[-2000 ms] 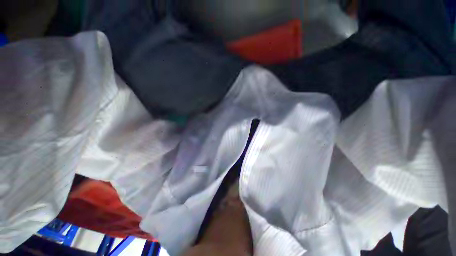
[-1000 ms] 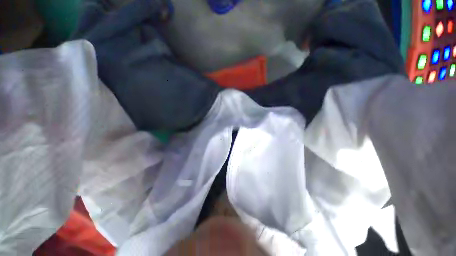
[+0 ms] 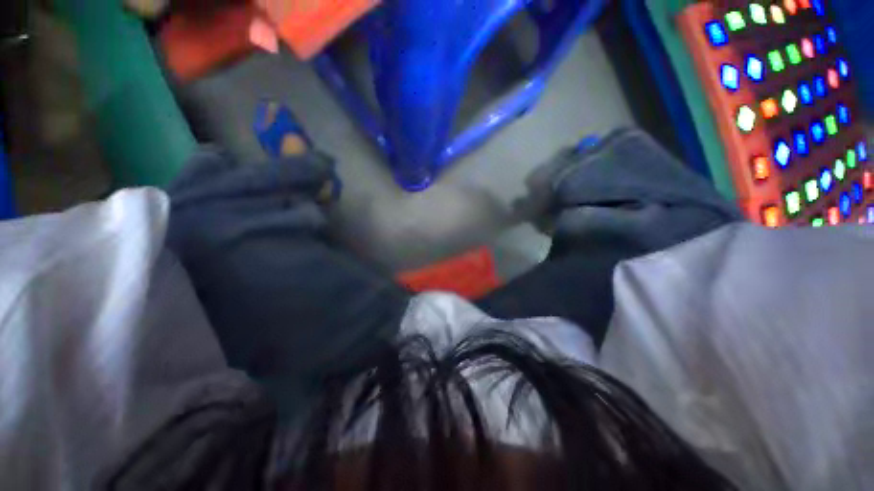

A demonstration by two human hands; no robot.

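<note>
Neither of my hands is in the picture; only my light sleeves show at the left and right edges. Nearest in front of me is the blue plastic stool (image 3: 414,77), its moulded legs standing on the grey floor between my feet. An orange-red tray (image 3: 321,21) shows in part at the stool's upper left, cut off by the top edge. A loaded orange-red tray (image 3: 721,115) lies at the right with rows of small watch bodies (image 3: 782,152) lit red, green, blue and white.
My legs in dark trousers (image 3: 287,268) are spread to both sides of the stool. An orange-red piece (image 3: 450,274) lies low between them. A green surface (image 3: 134,105) runs along the left, and blue and green edges border the right tray. Dark hair hangs across the bottom.
The view has shifted forward. The blue stool, the floor, a blue shoe and more of the lit tray at right have come in. The lap and shirt front have dropped lower, with hair over them.
</note>
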